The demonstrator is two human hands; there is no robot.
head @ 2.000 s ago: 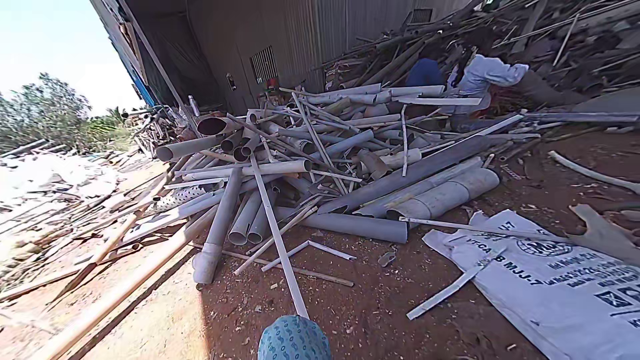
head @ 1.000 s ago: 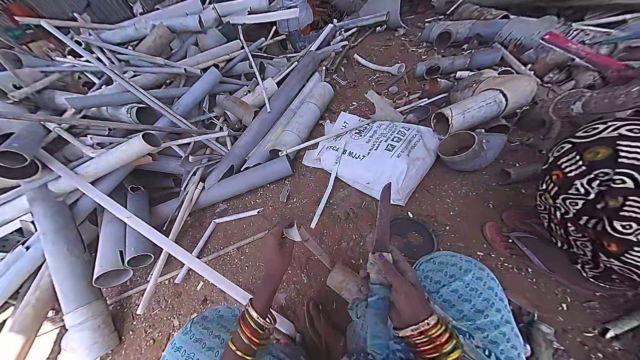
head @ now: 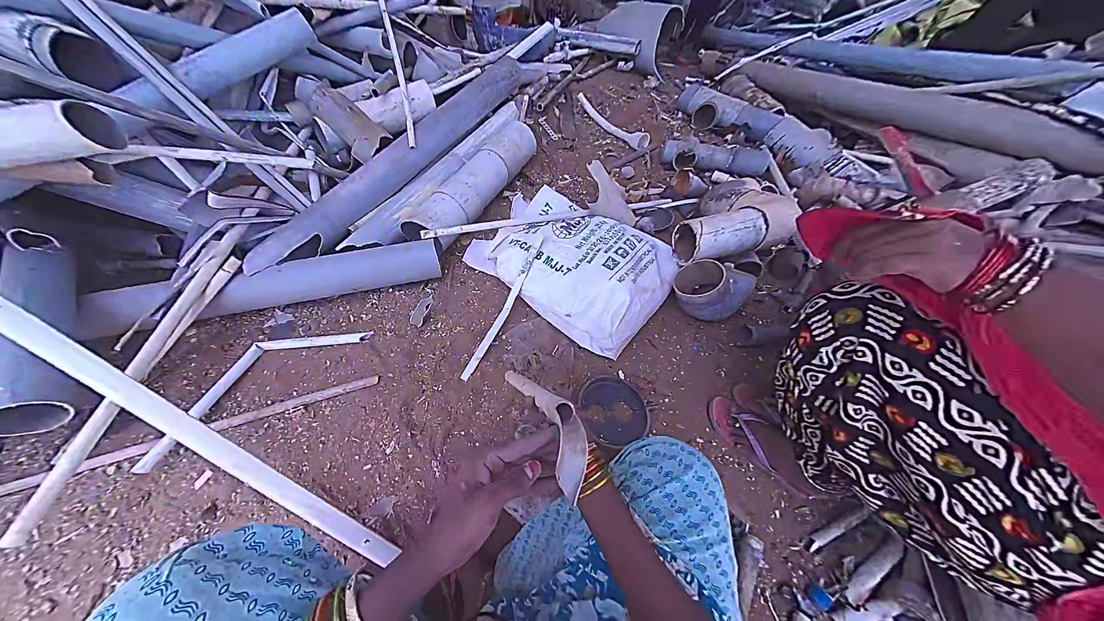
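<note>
A broken, curved piece of plastic pipe (head: 569, 444) stands raised between my hands, its narrow jagged end towards the upper left. My left hand (head: 483, 496) grips its near left edge, thumb and fingers together. Behind the piece lies most of my right hand (head: 576, 485), so its fingers and anything in them are hidden; only the wrist with bangles shows clearly. Just beyond, a round dark dish (head: 614, 410) rests on the soil. Farther off lies a white printed sack (head: 595, 280), a thin white strip (head: 498, 323) across its near left edge.
Grey and white pipes (head: 388, 164) are heaped at the upper left. A long white strip (head: 198, 435) slants towards my left arm. Pipe elbows (head: 711, 289) lie beyond the sack. A person in patterned cloth (head: 906, 414) sits close on the right, one forearm stretched forward.
My hands have come together around the broken pipe piece. The blade seen upright in my right hand one second ago is out of sight. The view has swung right and down since the first frame.
</note>
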